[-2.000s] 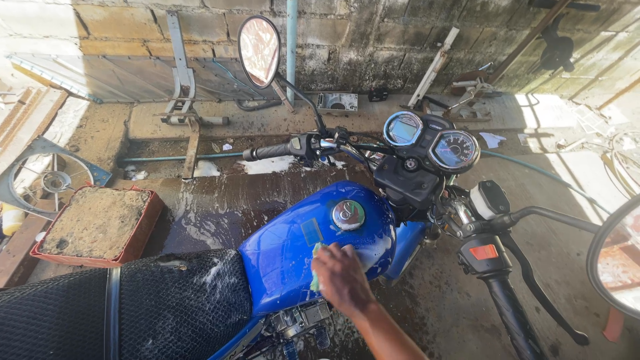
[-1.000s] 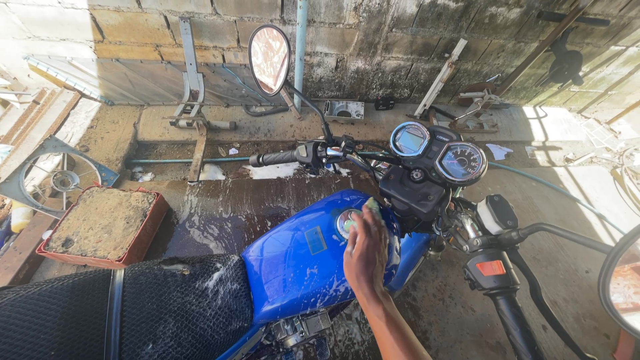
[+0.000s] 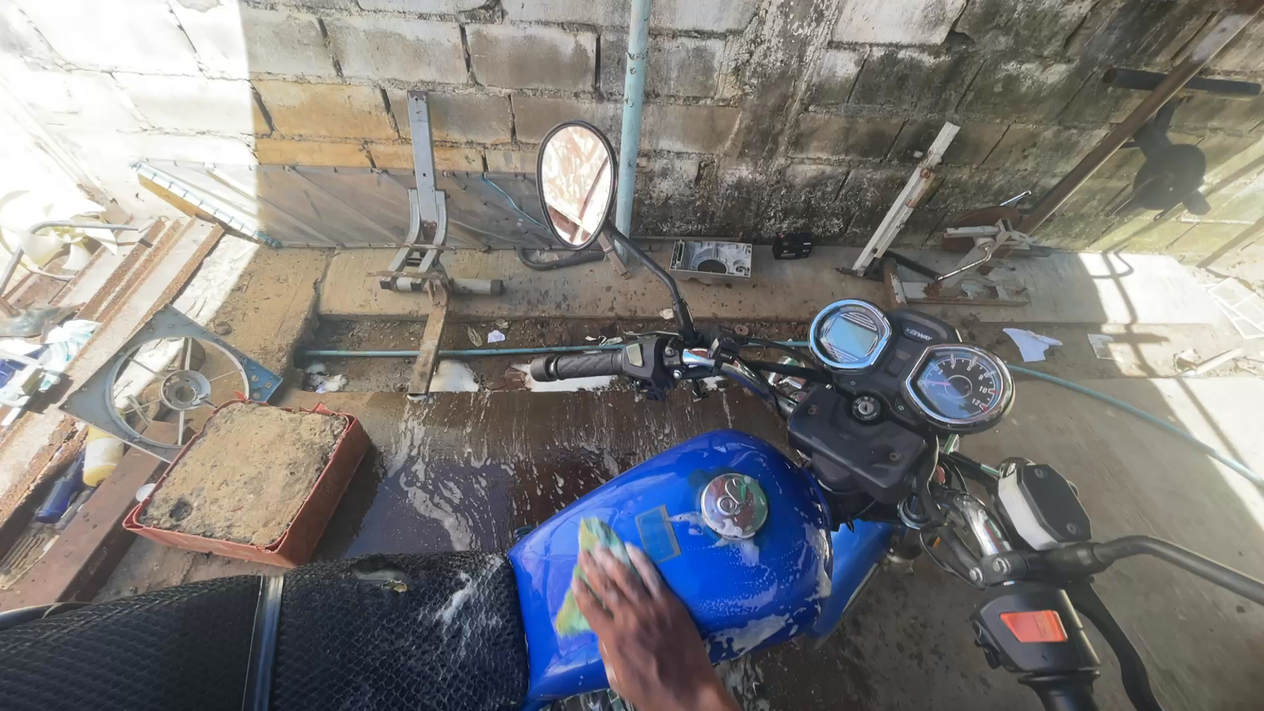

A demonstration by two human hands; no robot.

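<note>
My right hand presses a thin green and yellow cloth or sponge onto the rear part of the blue motorcycle fuel tank. Its fingers lie over the cloth, beside a small rectangular sticker. Toward the front of the tank sits the round chrome fuel cap. White suds and wet streaks show on the tank and on the black mesh-covered seat behind it. My left hand is out of view.
Handlebar grips, the mirror and round gauges rise around the tank. Beyond the bike are a red tub of hardened cement, a square metal fan frame, a metal stand and a block wall. Suds streak the wet floor.
A second ago my right hand was with the cloth at the fuel cap; it has moved left and down to the rear of the tank. The cap is uncovered now.
</note>
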